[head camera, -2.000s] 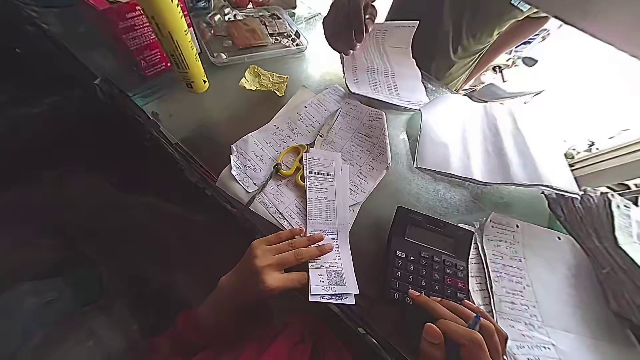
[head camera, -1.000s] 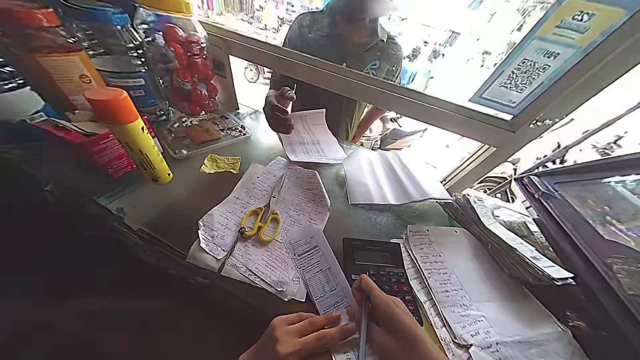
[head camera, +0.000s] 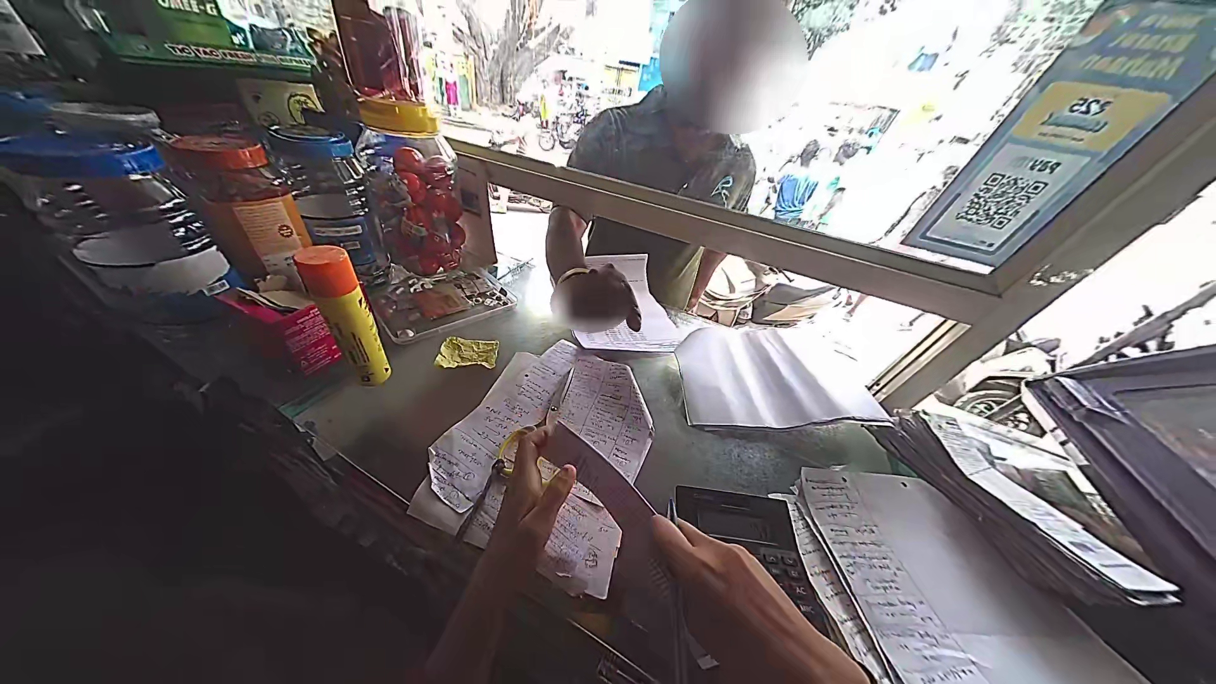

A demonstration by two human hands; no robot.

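Observation:
Between my two hands a long printed paper slip [head camera: 608,484] is held up off the counter. My left hand [head camera: 534,484] grips its upper end. My right hand [head camera: 731,579] holds the lower part together with a pen [head camera: 674,570]. Handwritten sheets [head camera: 608,404] lie under and behind my left hand, with yellow-handled scissors [head camera: 513,454] on them, partly hidden by that hand. A black calculator [head camera: 736,522] sits behind my right hand, which covers part of its keys. Beyond the counter, another person's hand [head camera: 598,299] rests over a printed sheet [head camera: 641,332].
At the left stand a yellow spray can [head camera: 347,328], a pink box [head camera: 294,337], several plastic jars [head camera: 418,190] and a shallow tray [head camera: 446,328]. Right are blank paper [head camera: 769,380], handwritten pages [head camera: 902,570] and stacked newspapers [head camera: 1026,513]. A metal window frame [head camera: 722,218] crosses behind.
The slip, on the counter two seconds ago, is now lifted in both my hands. My right hand has left the calculator keys. The other person's hand has lowered onto the sheet. The view has tilted up.

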